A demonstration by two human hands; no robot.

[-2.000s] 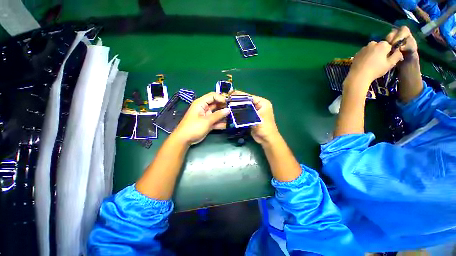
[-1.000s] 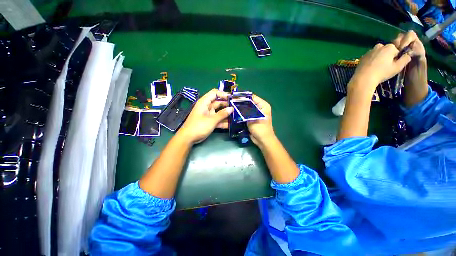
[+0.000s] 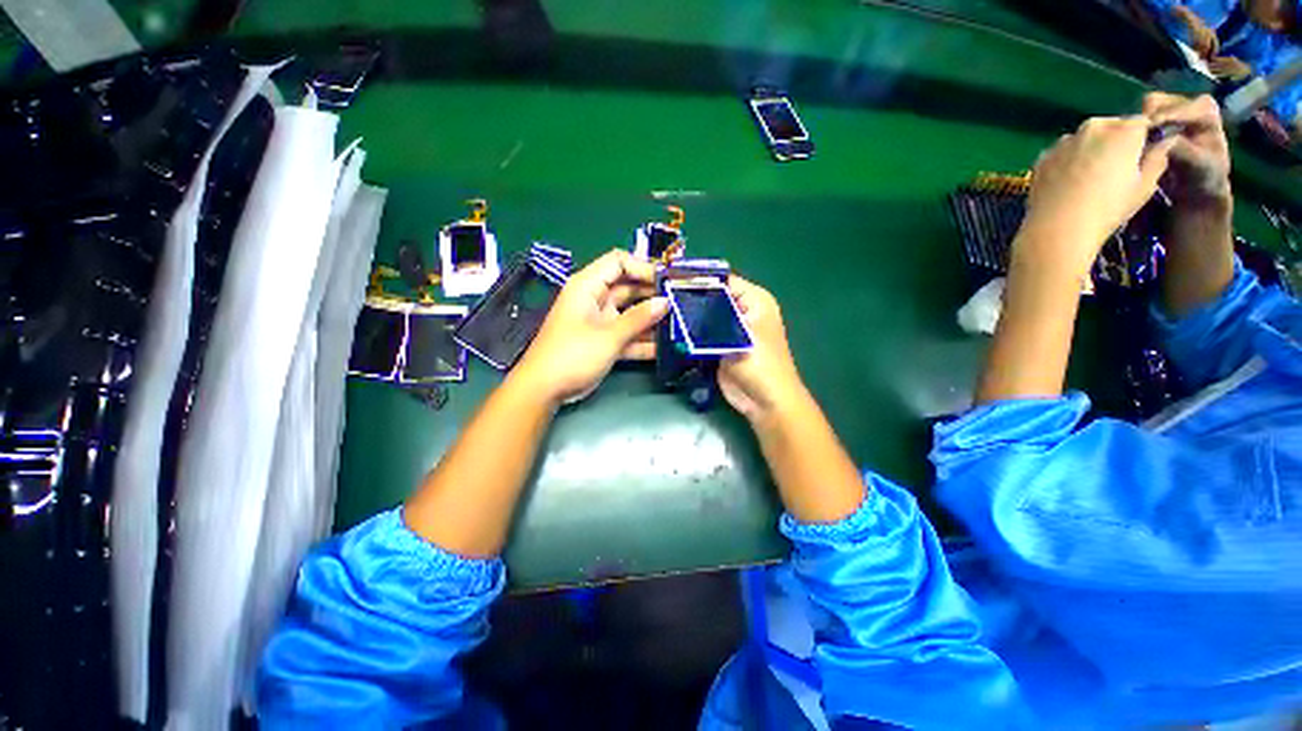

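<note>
An LCD module (image 3: 708, 316) with a white border is held between my hands, over a dark phone housing (image 3: 683, 369) that shows below and to its left. My left hand (image 3: 593, 326) grips the left side with thumb and fingers. My right hand (image 3: 761, 350) holds the right side; its fingers are partly hidden behind the parts. A white-backed panel with a gold tail (image 3: 657, 242) lies just behind the hands, partly covered. How far the module sits in the housing cannot be told.
At left lie a white-backed panel (image 3: 467, 257), dark frames (image 3: 503, 317) and paired LCD modules (image 3: 406, 343). White interleaf sheets (image 3: 250, 371) stand beside glossy black trays (image 3: 57, 314). A phone-shaped part (image 3: 781, 124) lies farther back. At right, a neighbour's hands (image 3: 1107, 179) work beside a slotted rack (image 3: 985, 229).
The module, tilted over the housing a second ago, now looks flatter and more in line with it. The phone-shaped part at the back appears farther right. Both hands keep their hold.
</note>
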